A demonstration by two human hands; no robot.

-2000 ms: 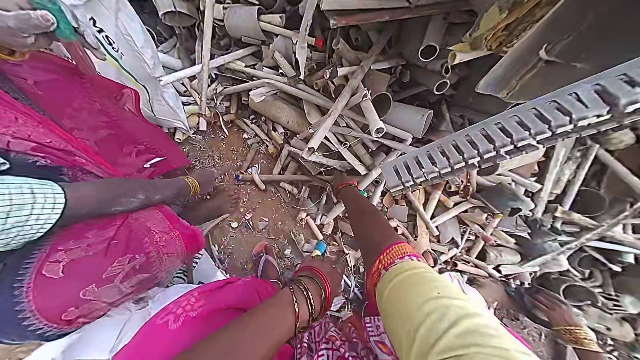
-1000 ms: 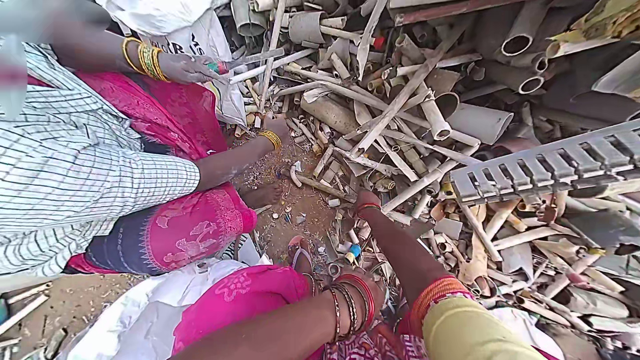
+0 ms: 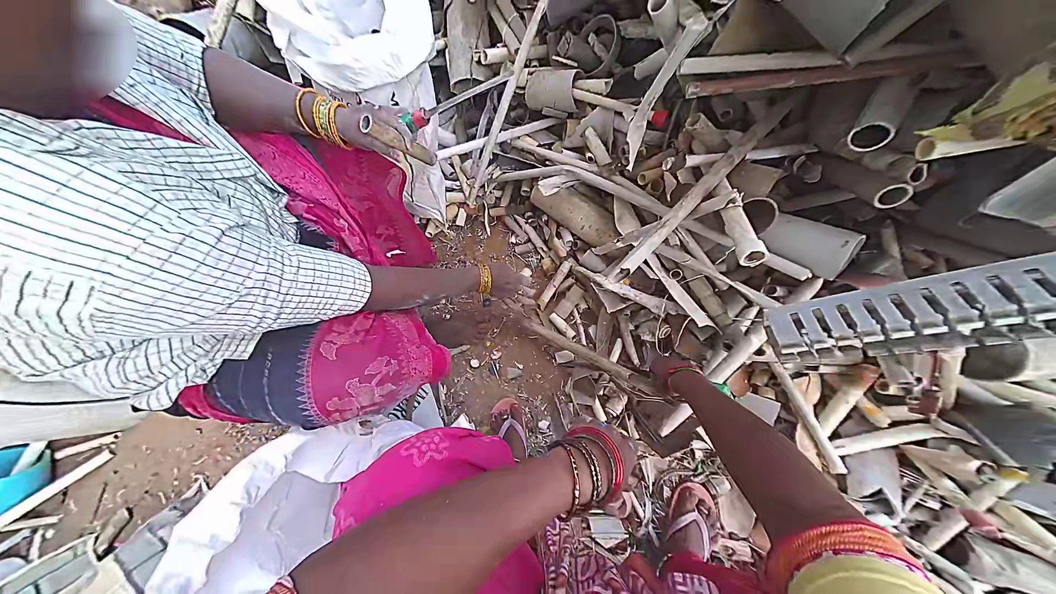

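Observation:
My left hand, with red and dark bangles at the wrist, is low in the centre above my sandalled feet; its fingers are mostly hidden behind the wrist. To the right, my right hand reaches down among scrap plastic pipes, at the end of a long thin brown piece. Whether its fingers grip that piece cannot be made out. Cut pipe pieces and splintered strips lie heaped around it, with a wider pipe farther up.
A person in a checked shirt crouches at the left, one hand holding a short pipe, the other near the ground. White sacks stand behind and a white sack lies at lower left. A slotted grey channel juts in from the right.
The co-worker's upper hand now holds a short pipe not seen there a second ago. The blue-tipped thing near my left hand earlier is no longer visible. The view has shifted left.

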